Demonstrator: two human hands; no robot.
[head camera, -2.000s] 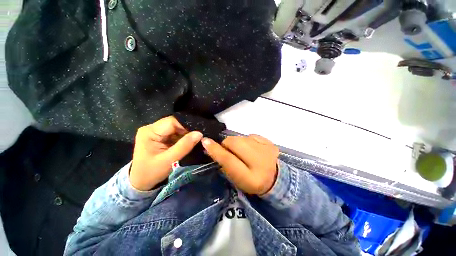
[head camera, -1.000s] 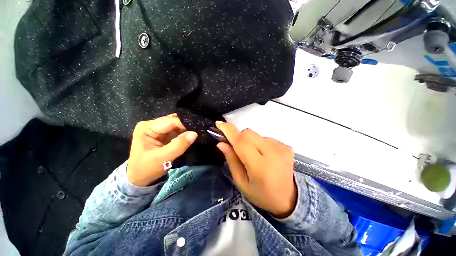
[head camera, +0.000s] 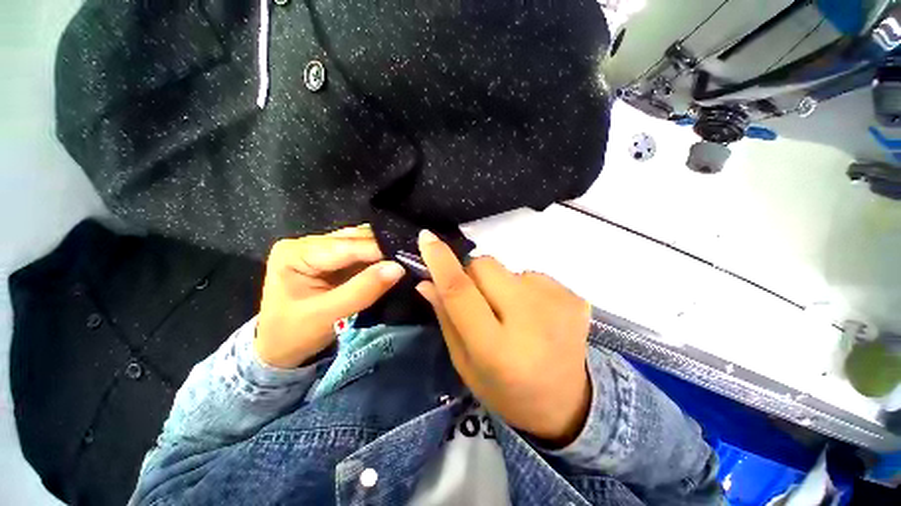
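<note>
A large dark garment with fine white flecks (head camera: 474, 109) spreads over the upper left, with a button (head camera: 314, 75) and a white strip (head camera: 263, 54) on it. My left hand (head camera: 321, 292) pinches a small dark fold at its lower edge between thumb and fingers. My right hand (head camera: 514, 341) holds thread snips (head camera: 412, 263), their pale blades pointing left at the fold beside my left thumb. The snips' handle is hidden in my right fingers. Whether the blades touch the cloth I cannot tell.
A second dark buttoned garment (head camera: 148, 356) lies lower left. The sewing machine's metal parts (head camera: 719, 124) are upper right above the white table (head camera: 632, 267), with its ruler-marked front edge. A yellow-green round object (head camera: 873, 369) sits far right. A blue crate (head camera: 761, 464) is lower right.
Earlier both hands pinched the fold with no blades showing; then the snips showed in my right hand. Now their blades are nearer my left thumb. The view has shifted, moving the garments rightward in it.
</note>
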